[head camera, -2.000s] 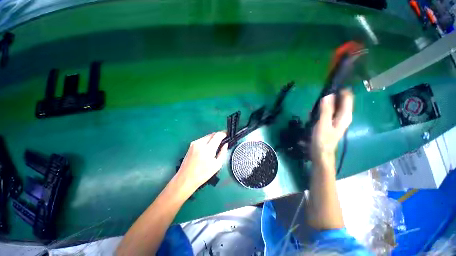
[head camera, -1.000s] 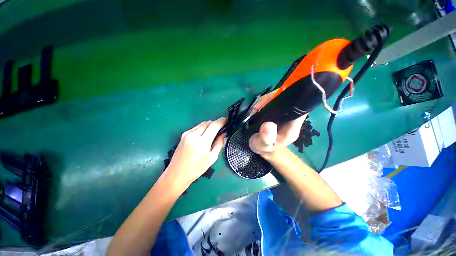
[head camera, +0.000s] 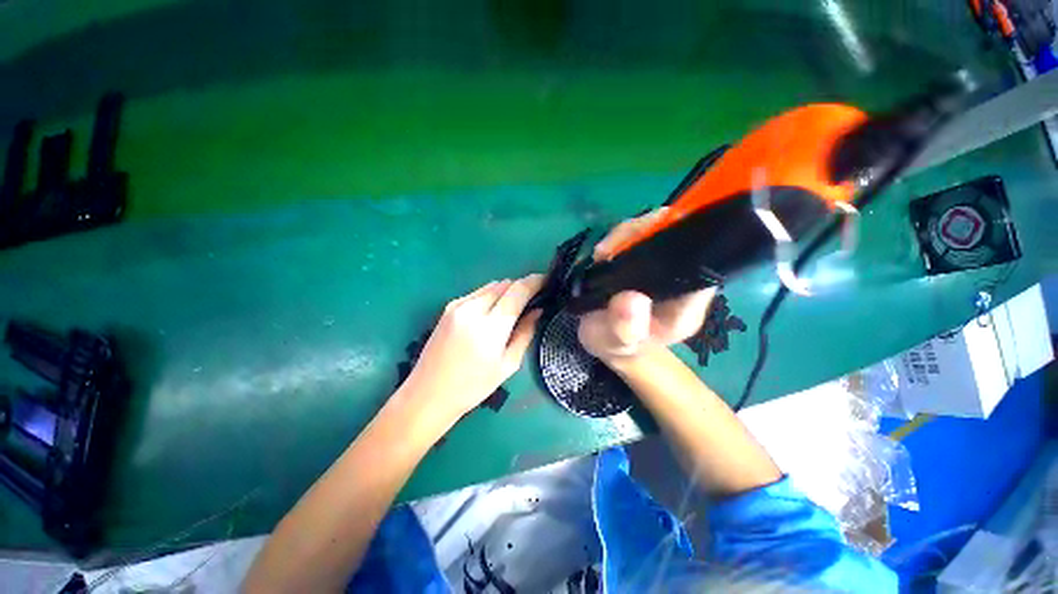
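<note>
My left hand (head camera: 479, 340) grips a black plastic bracket (head camera: 566, 265) above the left edge of the screw dish. My right hand (head camera: 638, 323) is closed around the black and orange electric screwdriver (head camera: 743, 221), which points down left to the bracket. The screwdriver's tip and most of the bracket are hidden by the tool and hands. The round screw dish (head camera: 584, 377) lies below, partly covered by my right hand. Small black pieces (head camera: 717, 331) lie right of the dish, and more lie partly hidden by my left hand.
A three-pronged bracket (head camera: 64, 192) lies at the upper left, with stacked brackets (head camera: 70, 429) below it. A cooling fan (head camera: 962, 226) lies at the right, near a metal post (head camera: 1012, 116). A white carton (head camera: 969, 366) and clear bags (head camera: 830, 447) are below the bench edge.
Since two seconds ago, my right hand has brought the screwdriver left and down onto the bracket. Over the last second, the tool's orange rear has shifted slightly right; both hands keep their holds.
</note>
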